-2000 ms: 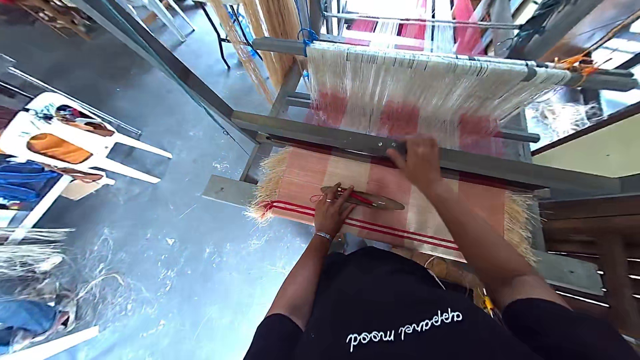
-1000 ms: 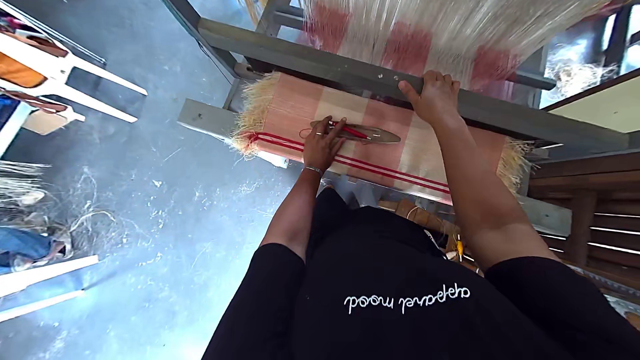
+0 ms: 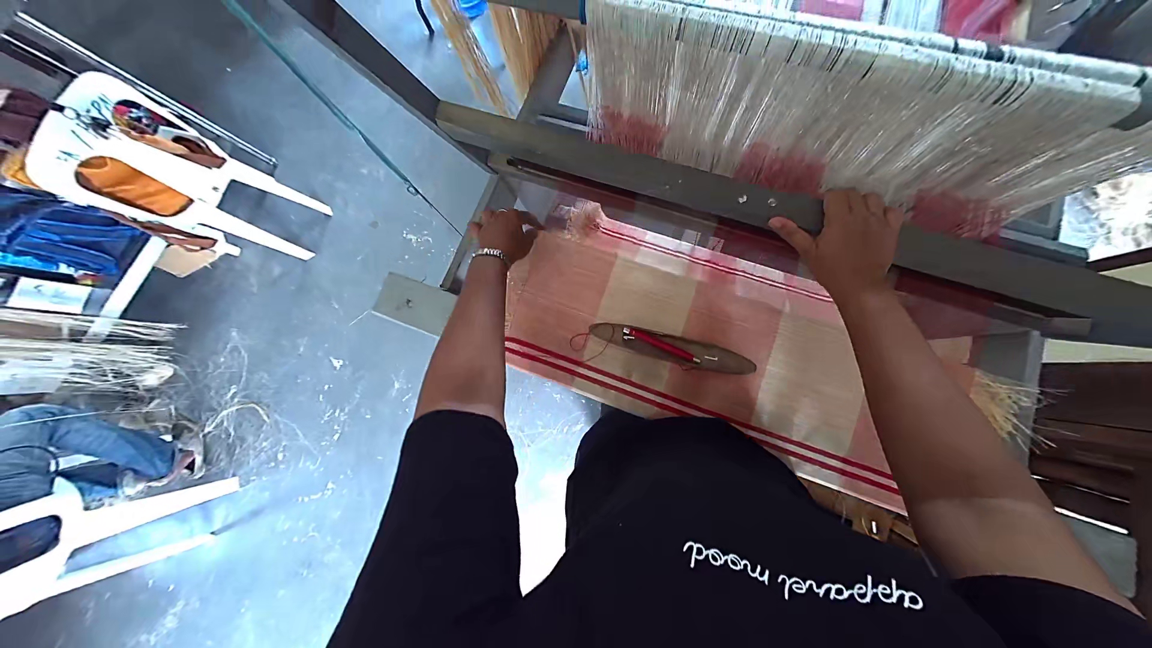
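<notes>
My right hand [image 3: 853, 241] grips the grey wooden beater beam [image 3: 693, 191] of a floor loom, thumb on the near side and fingers over the top. My left hand [image 3: 506, 236] is at the left edge of the weaving, near the loom's side frame; whether its fingers hold anything cannot be made out. Between my arms a wooden boat shuttle [image 3: 733, 361] with a red bobbin lies on the checked pink and cream cloth [image 3: 630, 301], a loop of red thread at its left end. Red double stripes cross the cloth near my body and close to the beam.
Pale and pink warp threads [image 3: 756, 99] run through heddles beyond the beam. The grey breast-beam end [image 3: 409, 301] juts out at left. White plastic chairs [image 3: 99, 99] with bags, and a person's jeans-clad leg [image 3: 108, 445], are farther left. Loose fibres litter the floor.
My left hand has left the shuttle, which now lies on the cloth, and has moved to the weaving's left edge. The beater beam stands farther from my body, with my right hand still on it.
</notes>
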